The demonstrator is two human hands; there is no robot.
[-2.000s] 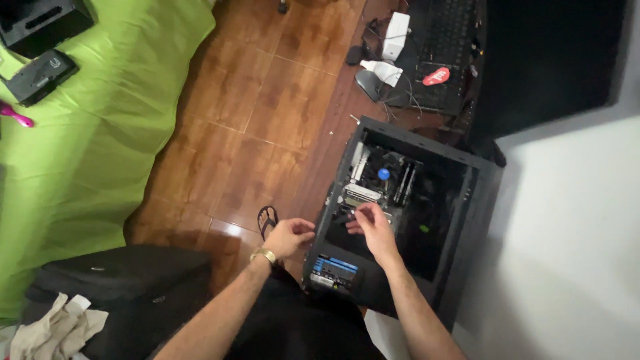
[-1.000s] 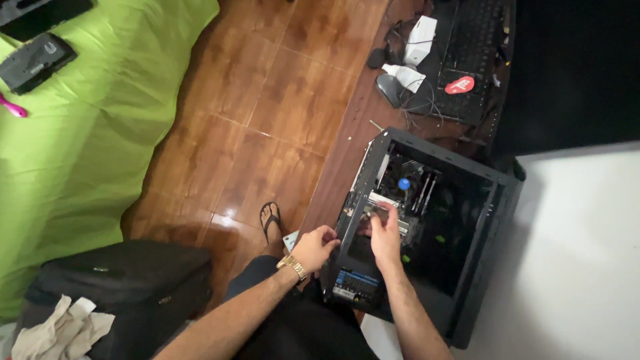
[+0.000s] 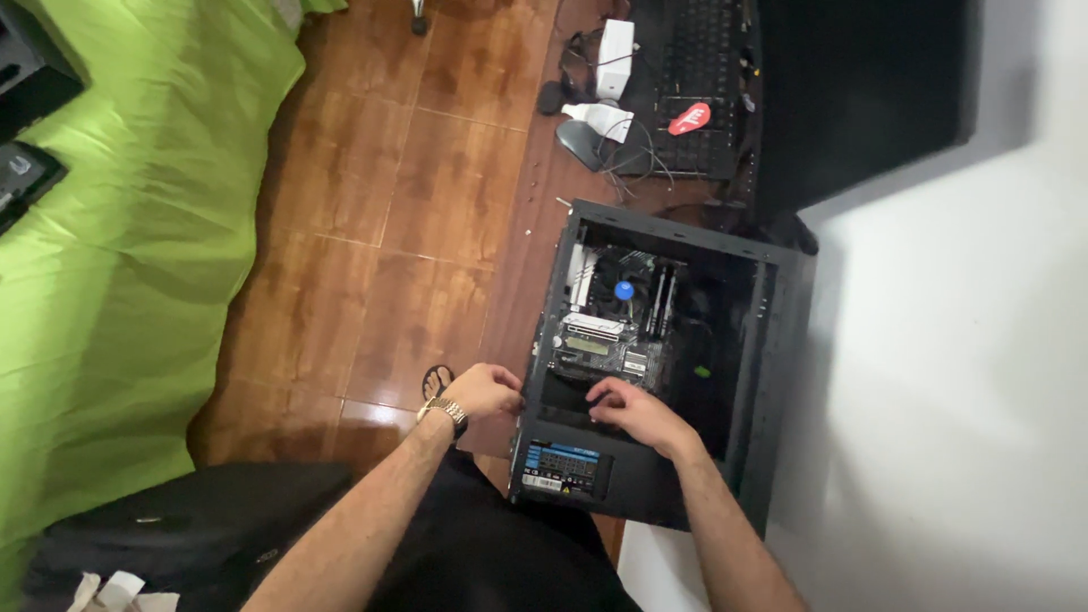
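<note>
An open black computer case (image 3: 654, 455) lies on its side on the wooden desk. Inside it are a motherboard (image 3: 608, 344), a CPU fan with a blue hub (image 3: 624, 291) and memory modules (image 3: 662, 302). A power supply (image 3: 561, 466) with a printed label shows near the case's lower end. My left hand (image 3: 486, 391), with a gold watch at the wrist (image 3: 445, 410), is at the left outer edge of the case, fingertips against or close to it. My right hand (image 3: 633, 410) is over the interior below the motherboard, fingers curled; whether it holds something small cannot be told.
A keyboard (image 3: 697, 85), a mouse (image 3: 580, 143), a white box (image 3: 614, 58) and tangled cables lie on the desk (image 3: 518, 280) beyond the case. A black monitor (image 3: 858, 93) and a white wall stand right. Left are a black bag (image 3: 195, 518) and a green-covered bed (image 3: 144, 255).
My right hand has moved off the expansion slot area of the motherboard, toward the power supply end. My left hand stays by the case's left edge.
</note>
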